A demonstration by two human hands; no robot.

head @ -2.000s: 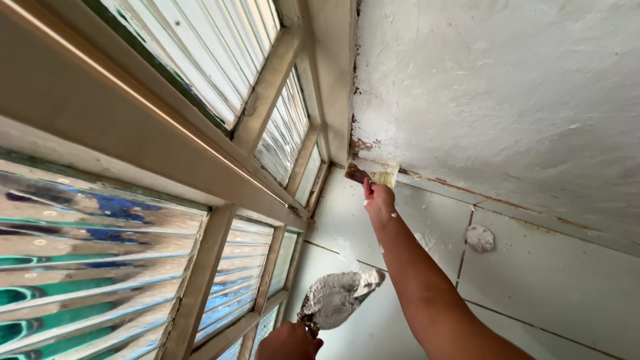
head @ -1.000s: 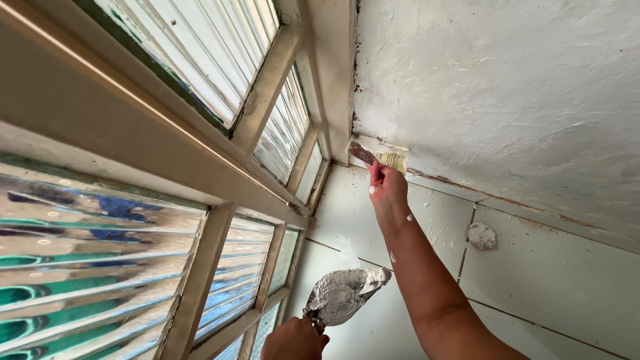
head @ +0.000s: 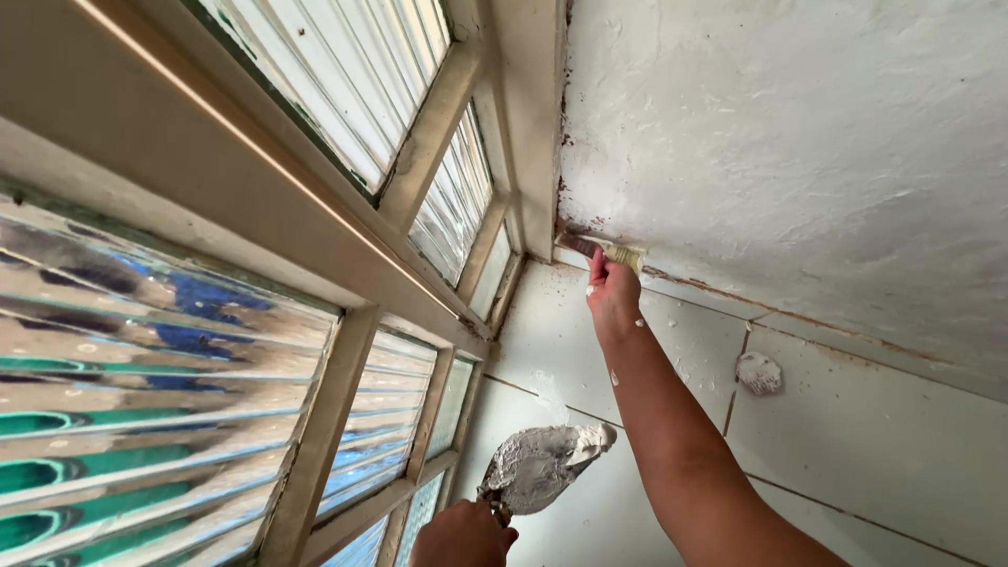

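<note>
My right hand [head: 617,287] grips a putty knife with a pale yellowish handle [head: 628,257]; its dark, stained blade [head: 579,242] lies at the corner where the window frame, the white plastered wall [head: 756,134] and the tiles meet. White specks dot the hand and forearm. Lower down, my left hand [head: 465,535] is closed around the handle of a trowel, whose blade [head: 539,470] carries grey-white plaster, with a thicker white lump near its tip. The trowel's handle is mostly hidden by the hand.
Along the left runs a beige window frame [head: 358,354] with ribbed glass panes [head: 142,394]. Pale tiles [head: 874,441] with dark joints bear white splatters and a round plaster blob [head: 760,372]. A brown, chipped crack [head: 787,311] follows the edge between tiles and plaster.
Between two seconds and one second ago, my right hand shifted slightly to the right along the corner, and it has since moved slightly back left. The trowel stays low, in my left hand.
</note>
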